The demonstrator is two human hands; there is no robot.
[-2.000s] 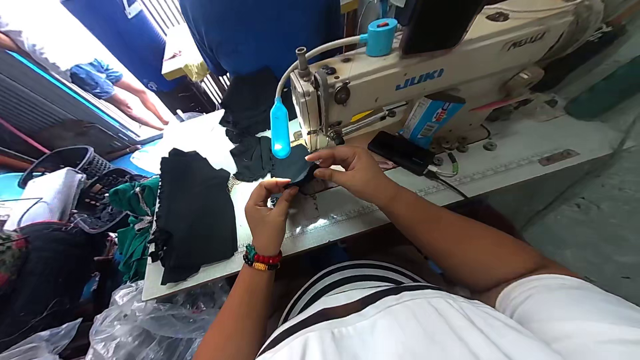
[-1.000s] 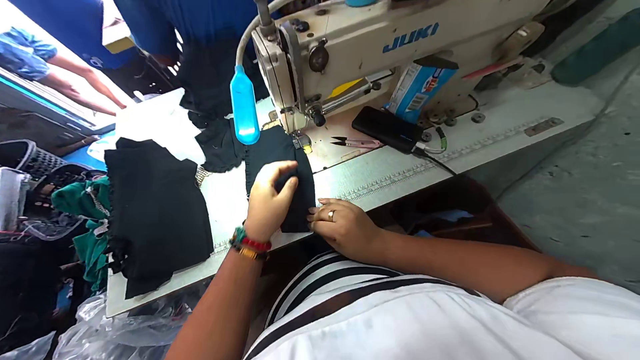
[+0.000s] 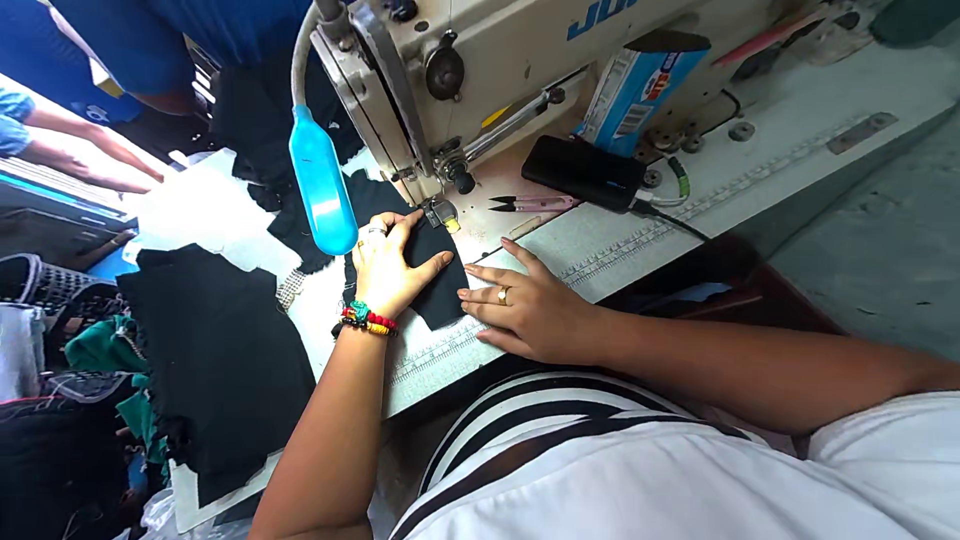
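Observation:
A piece of black fabric [image 3: 442,289] lies flat on the bed of a Juki sewing machine [image 3: 517,67], its far part at the presser foot [image 3: 435,214]. My left hand [image 3: 390,266] presses on this fabric with spread fingers, the index fingertip close beside the foot. Resting at the fabric's right edge, my right hand [image 3: 525,307] has its palm down and fingers apart on the table. A lit blue lamp [image 3: 322,187] hangs left of the needle area. Pink-handled thread snips [image 3: 532,203] lie right of the foot.
A black power bank [image 3: 583,172] with a cable and a blue box [image 3: 645,90] sit by the machine. More black fabric [image 3: 217,360] covers the table's left side. A plastic basket [image 3: 60,281] stands at far left. Another person's arms [image 3: 90,150] show at upper left.
Two seconds ago both hands held a small dark piece up near the needle; now they are down on the flat fabric. My left hand has moved toward the presser foot since one second ago.

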